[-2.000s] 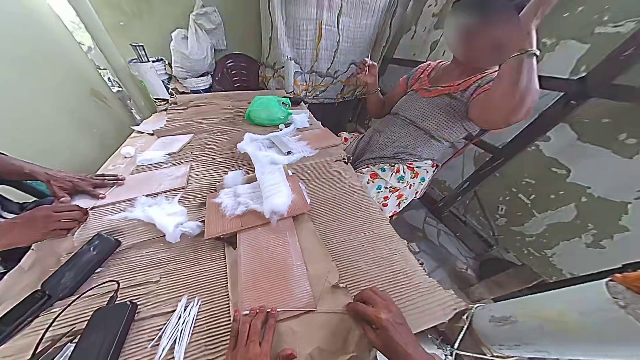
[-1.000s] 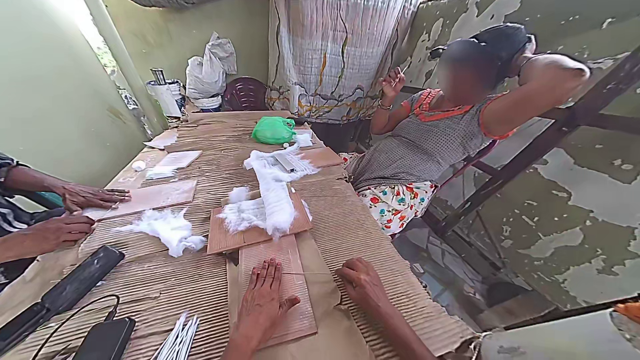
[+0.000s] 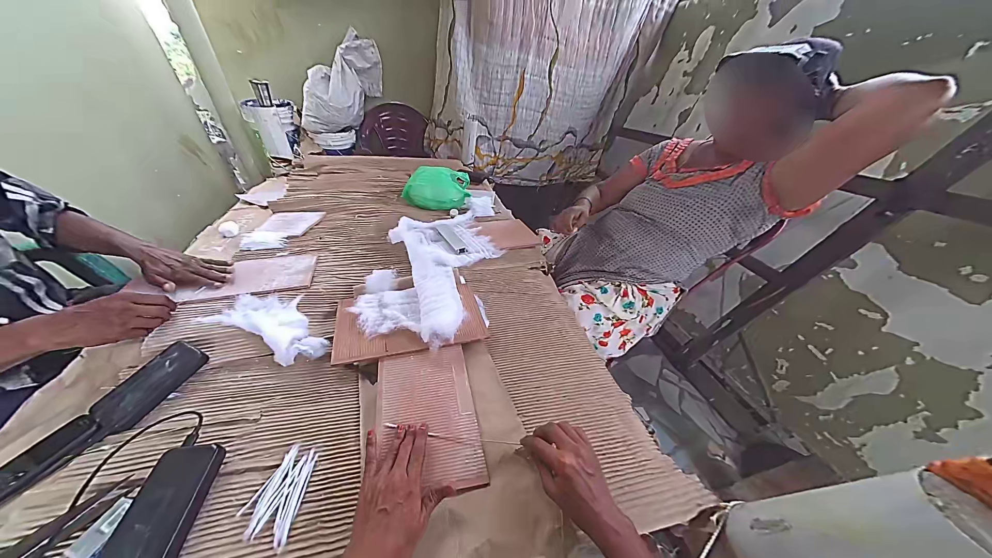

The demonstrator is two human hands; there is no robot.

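My left hand (image 3: 399,473) lies palm down, fingers a little apart, on a reddish ribbed board (image 3: 430,387). A thin strand or stick (image 3: 446,436) with a whitish end runs crosswise at its fingertips and out past the board's right side. At the strand's other end, my right hand (image 3: 570,465) has thumb and fingers pinched together, over brown paper (image 3: 504,411). Beyond my left hand, white cotton wool (image 3: 438,298) rests on a second ribbed board (image 3: 356,337). Several thin white sticks or rolled wicks (image 3: 283,496) lie in a pile left of my left hand.
Corrugated cardboard (image 3: 597,395) covers the table. Black devices (image 3: 174,504) with a cable lie at the near left. Loose cotton (image 3: 275,325) sits near a co-worker's hands (image 3: 182,267), which touch another board. A green plastic bag (image 3: 436,188) stands farther back; a person (image 3: 674,217) sits at right.
My left hand has moved forward on the board, then back toward me. The seated person's raised hand, the one nearer the table, has come down to the lap.
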